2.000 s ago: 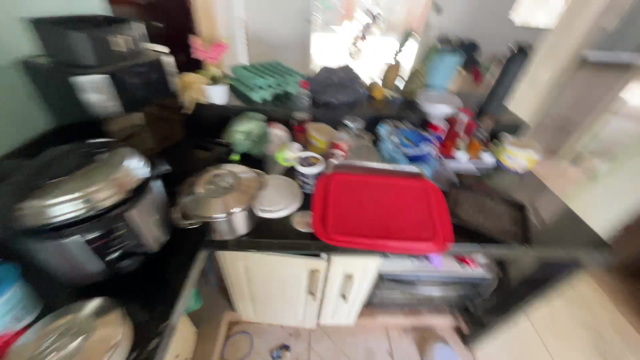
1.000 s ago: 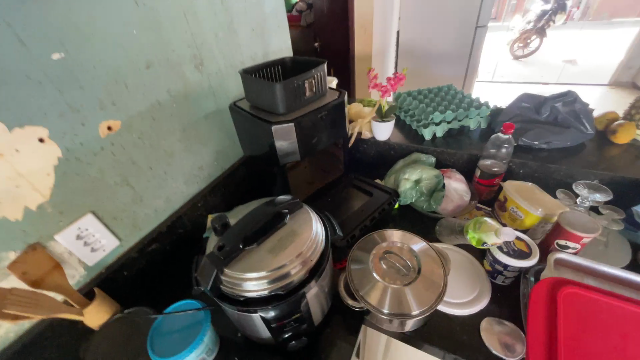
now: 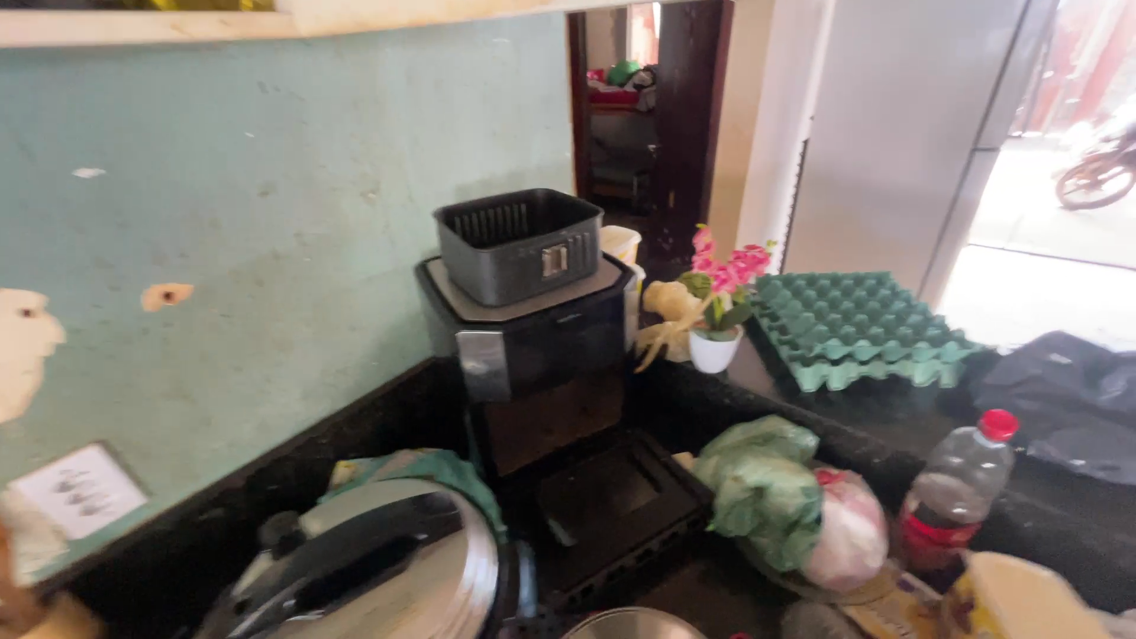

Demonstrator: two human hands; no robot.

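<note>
Neither my left hand nor my right hand is in the frame. A black air fryer (image 3: 550, 355) stands in the counter corner, and a dark slotted basket (image 3: 524, 253) rests on its top. At the lower left is an electric pressure cooker's lid (image 3: 470, 568) with a black handle. A flat black tray-like appliance (image 3: 612, 506) lies in front of the air fryer. Right of it sit a green plastic bag (image 3: 763, 488) and a pinkish-white bag (image 3: 848, 532). The rim of a metal pot lid (image 3: 635, 626) shows at the bottom edge.
On the raised ledge are a white pot (image 3: 715, 351) with pink flowers, green egg trays (image 3: 861, 328) and a black plastic bag (image 3: 1065, 399). A red-capped bottle (image 3: 954, 488) and a yellow-and-white tub (image 3: 1012, 603) stand at lower right. A wall outlet (image 3: 78, 493) is at left.
The view has swung left and closer to the counter corner, so the red tray seen earlier is out of frame. No object has plainly moved.
</note>
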